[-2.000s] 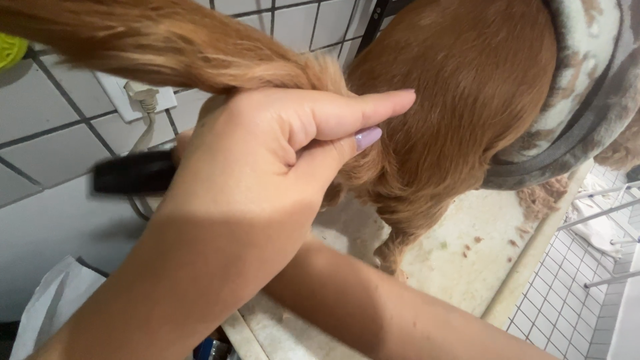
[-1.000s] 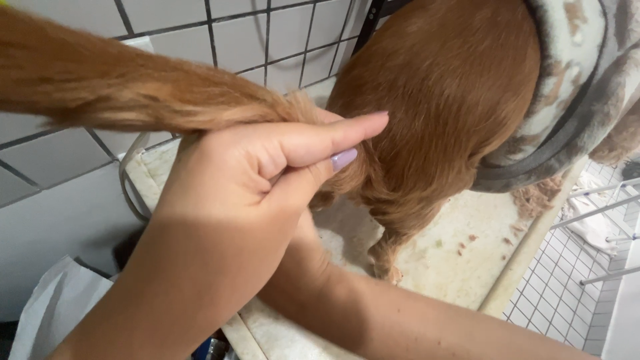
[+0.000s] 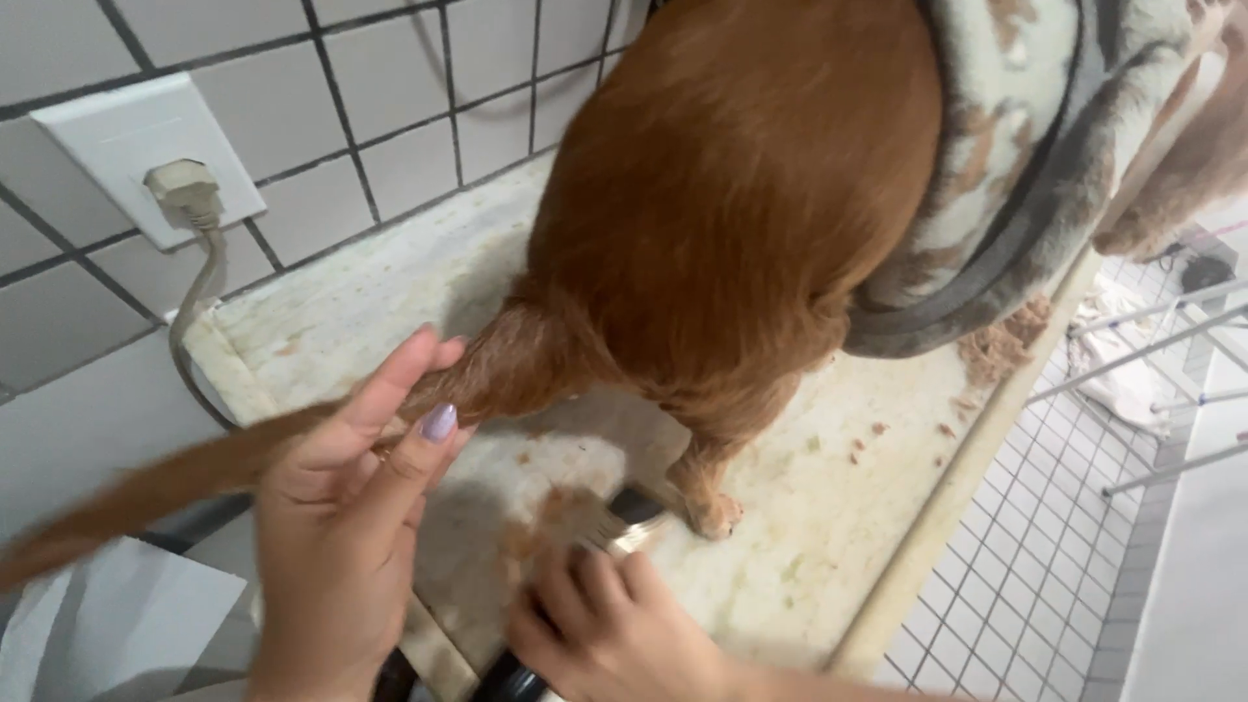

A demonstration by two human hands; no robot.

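A reddish-brown dog [image 3: 741,185] stands with its rump toward me, a patterned fleece-like cloth or padding around its middle. Its long-haired tail [image 3: 214,458] runs down to the left through my left hand [image 3: 351,468], between the thumb and the fingers near the tail's base. Lower down and to the right, my right hand [image 3: 614,624] is closed on a black-and-silver tool [image 3: 629,522], apparently a hair clipper, partly hidden by the fingers and blurred. The tool is just left of the dog's hind paw [image 3: 717,515].
The dog is on a stained pale tabletop [image 3: 829,575] with a raised edge at right. Cut fur [image 3: 1004,341] lies near that edge. At left, a plug and cord hang from a wall outlet [image 3: 146,146] on white tiles. Metal rods [image 3: 1170,356] stand beyond the table at right.
My left hand has lowered the tail. My right hand has come out from behind my left hand and the tail, and now shows lower right with the tool. The view has shifted.
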